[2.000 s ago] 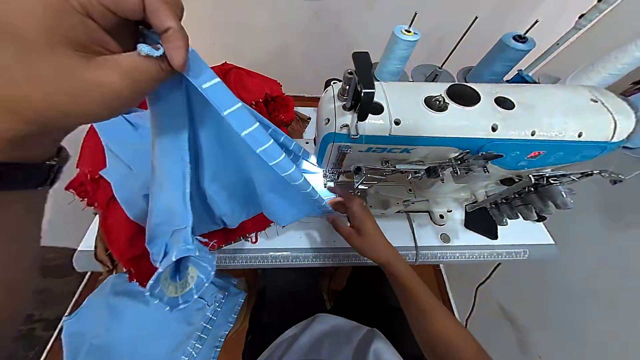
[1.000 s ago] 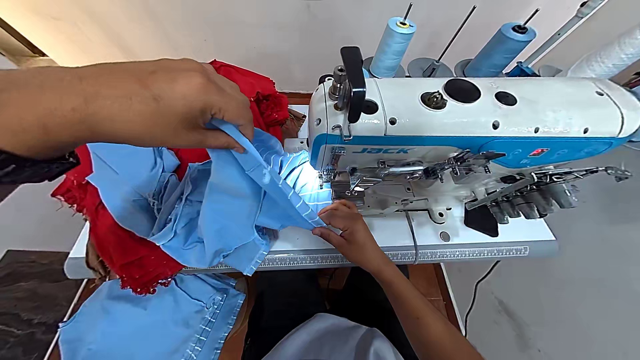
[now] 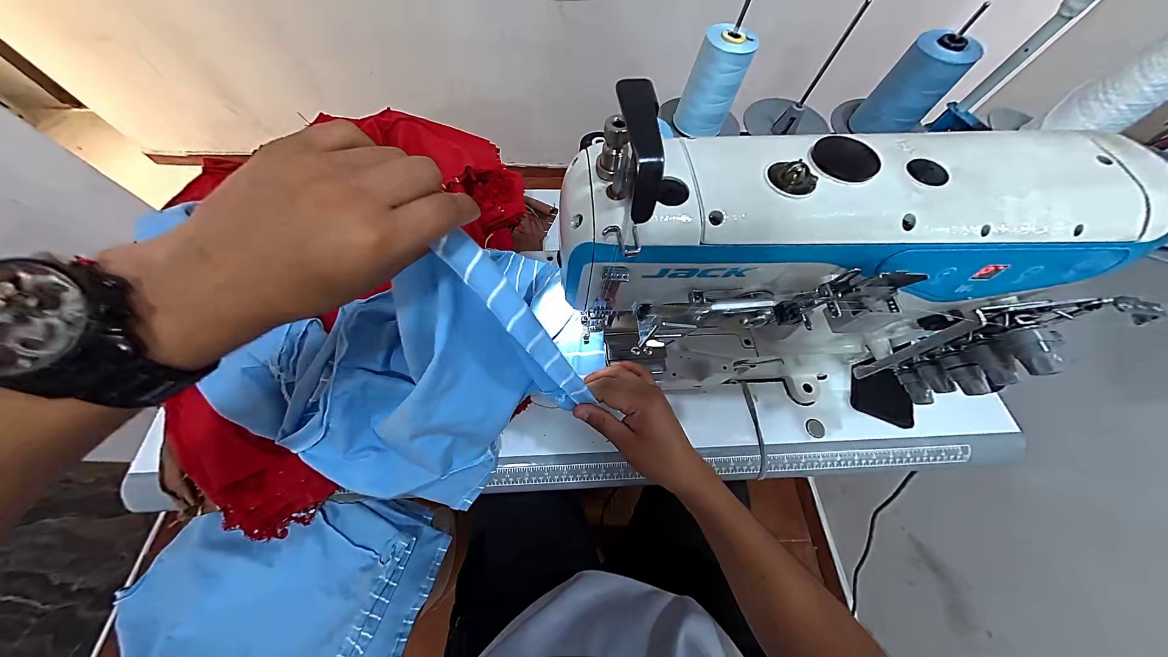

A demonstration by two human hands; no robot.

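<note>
A light blue fabric piece (image 3: pixel 429 365) with white stitch lines along a folded band lies left of a Jack industrial sewing machine (image 3: pixel 821 201). My left hand (image 3: pixel 338 219), with a watch on its wrist, grips the band's upper end from above. The band's lower end is pinched between the thumb and fingers of my right hand (image 3: pixel 634 415), just in front of the lit needle area (image 3: pixel 598 319). Part of the blue cloth reaches under the machine head. Red fabric (image 3: pixel 246 474) with a frayed edge lies beneath and behind the blue cloth.
Blue thread cones (image 3: pixel 716 82) stand behind the machine, with a white cone (image 3: pixel 1118 91) at the right. A measuring tape strip (image 3: pixel 867 459) runs along the table's front edge. Another blue fabric piece (image 3: pixel 265 584) hangs below the table's left side. A cable (image 3: pixel 881 529) hangs at the right.
My left hand came down from its raised position at the upper left, lowering the blue cloth, then shifted right along the band. My right hand stays near the needle area with the cloth.
</note>
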